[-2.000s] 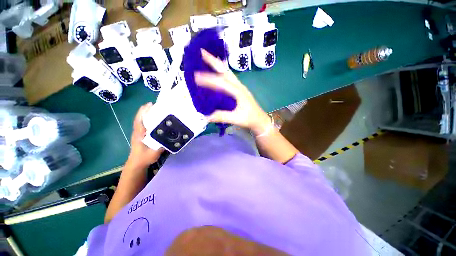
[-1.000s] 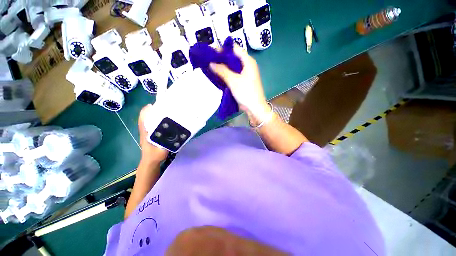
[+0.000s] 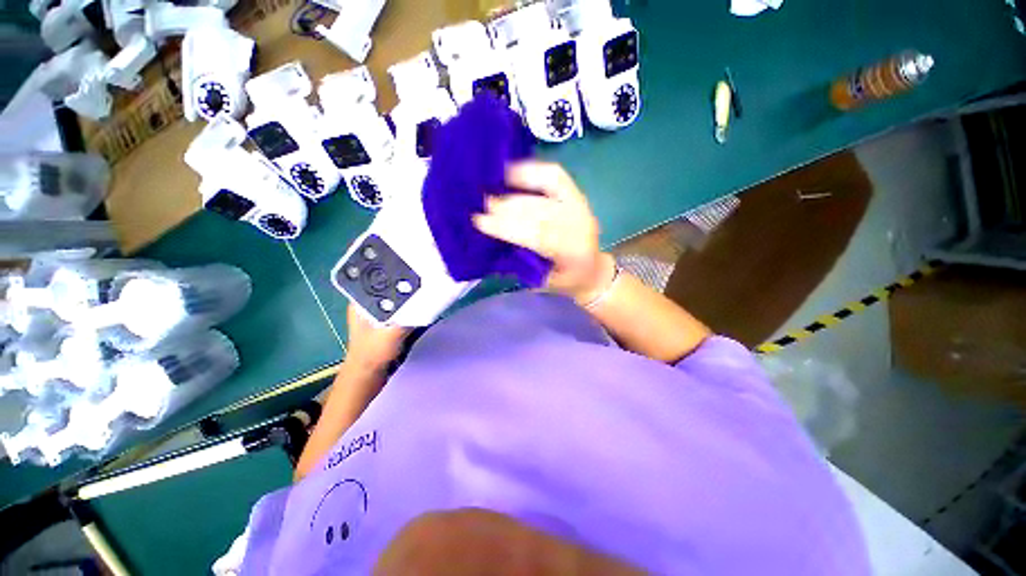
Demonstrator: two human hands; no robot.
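A white security camera (image 3: 419, 253) with a dark rectangular lens panel is held in front of my chest, panel toward the lower left. My left hand (image 3: 377, 334) grips it from below; most of its fingers are hidden behind the body. My right hand (image 3: 554, 228) is closed on a crumpled dark purple cleaning cloth (image 3: 478, 191), which lies against the camera's upper right side and hides part of it. The camera's far end is hidden by the cloth.
A row of white cameras (image 3: 358, 141) stands behind on the green mat (image 3: 664, 169). Jumbled white cameras lie on cardboard (image 3: 169, 186) at upper left. Bagged cameras (image 3: 146, 349) fill the left. A yellowish knife or marker (image 3: 721, 110) and an orange-brown bottle (image 3: 881, 81) lie right.
The held camera has turned and its lens panel is raised slightly. The cloth, bunched above the camera's side a second ago, now spreads over its upper right side.
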